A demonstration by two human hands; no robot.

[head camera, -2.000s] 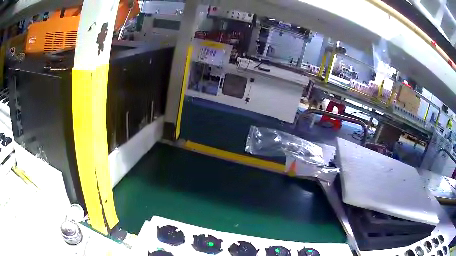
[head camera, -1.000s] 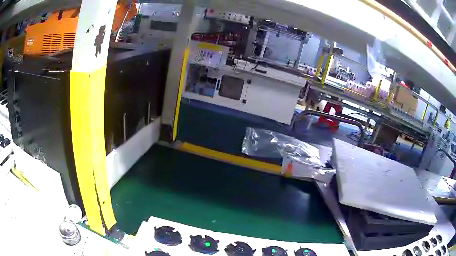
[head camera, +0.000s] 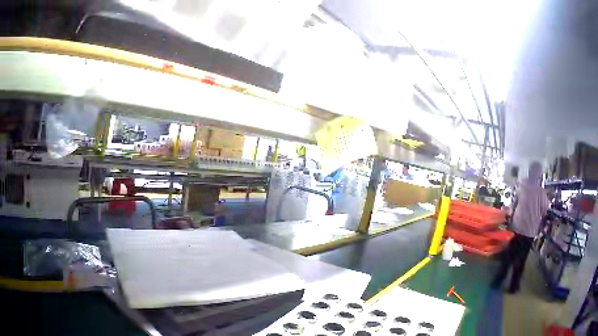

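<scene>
No hand shows in the view. A white foam tray [head camera: 387, 303] with rows of round pockets lies at the bottom centre right, cut off by the lower edge. Black discs [head camera: 335, 327] sit in its pockets. A plain pale foam sheet [head camera: 197, 266] lies left of it on a stack of dark trays [head camera: 242, 315]. A crinkled clear plastic bag [head camera: 62, 257] lies at the far left.
A red T-shaped tool [head camera: 456, 295] lies right of the foam tray. Red trays [head camera: 475, 226] are stacked behind a yellow post [head camera: 440, 226]. A person [head camera: 526, 216] stands at the right beside shelving. A yellow sheet [head camera: 345, 141] hangs from the overhead shelf.
The view has swung to the right. The foam sheet and plastic bag now show further left; the yellow-striped post and black box are out of view. The person and red trays have come in.
</scene>
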